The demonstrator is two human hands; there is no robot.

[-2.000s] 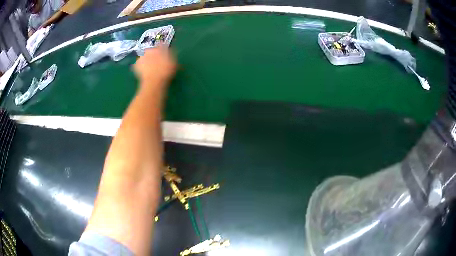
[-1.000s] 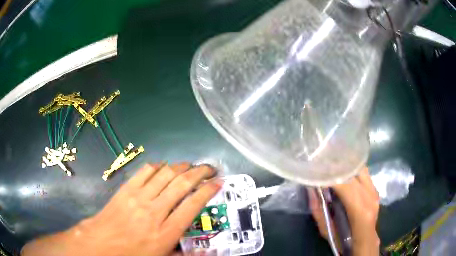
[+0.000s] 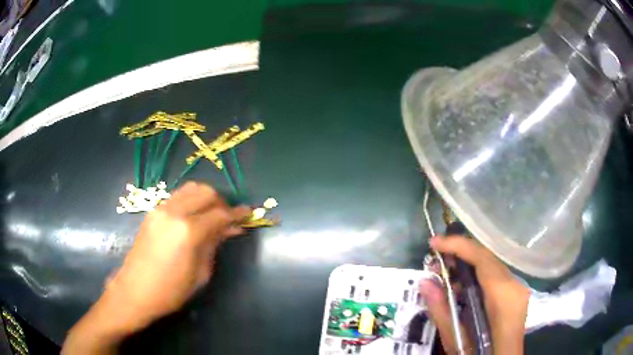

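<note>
My left hand [image 3: 184, 239] is over the lower end of the wired brass strips [image 3: 262, 222] on the dark mat, its fingertips at one strip with pale ends; blur hides whether it grips it. Green wires [image 3: 238, 172] run up to more brass strips [image 3: 225, 144]. My right hand [image 3: 486, 288] holds the black soldering iron [image 3: 468, 298], with a thin tube along it. The open white housing [image 3: 345, 281], with a green circuit board [image 3: 340, 317] inside, lies at the bottom centre, beside my right fingers.
The clear extractor cone [image 3: 513, 152] hangs at the right, close above my right hand. A crumpled plastic bag [image 3: 572, 301] lies at the lower right. More brass strips [image 3: 163, 123] with white pieces [image 3: 142, 197] lie at left. The green conveyor [image 3: 173, 28] has a white edge [image 3: 173, 71].
My left hand has left the housing and moved to the brass strips. The view has shifted, and the housing now shows beside my right hand, which still holds the iron.
</note>
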